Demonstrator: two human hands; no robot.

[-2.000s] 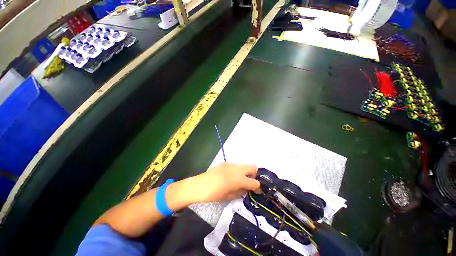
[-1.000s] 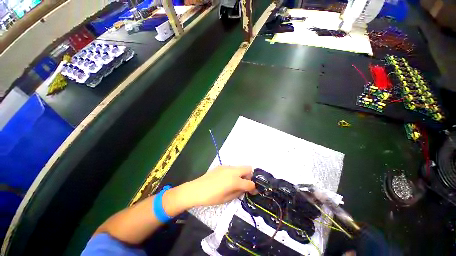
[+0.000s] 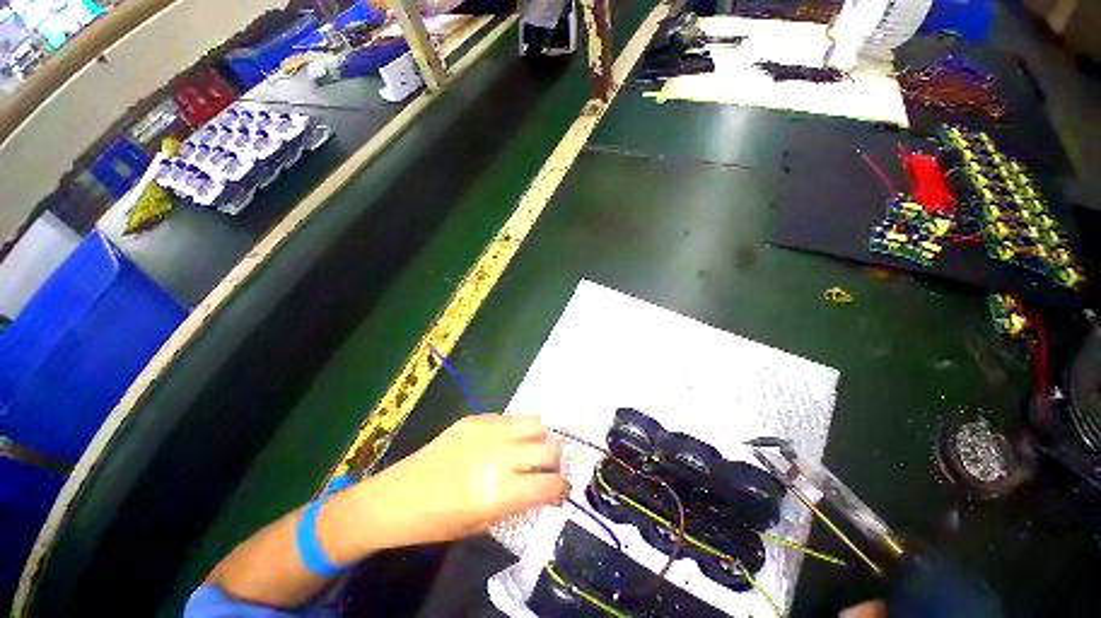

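Note:
The black modules (image 3: 694,465) lie in a white housing (image 3: 513,592) on a silvery-white sheet (image 3: 676,350), with yellow leads across them. My left hand (image 3: 489,477) is left of the modules with its fingers closed on thin leads. A brown lead (image 3: 586,441) runs from its fingers to the modules, and a blue lead (image 3: 456,378) sticks out beyond the hand. My right hand (image 3: 864,610) shows only a bit of skin at the bottom edge, at the dark blue grip of a soldering iron (image 3: 845,519). The iron's tip is right of the modules, apart from them.
A round metallic wire tangle (image 3: 976,453) and a dark ringed object (image 3: 1081,404) are at the right. Circuit boards (image 3: 1008,205) with red wires lie on a black mat behind. A chipped yellow rail (image 3: 483,272) borders the green conveyor (image 3: 350,278) at left.
My left hand has left the black modules and moved left, now with leads in its fingers. The blue lead leans further left. The soldering iron has drawn right, away from the modules.

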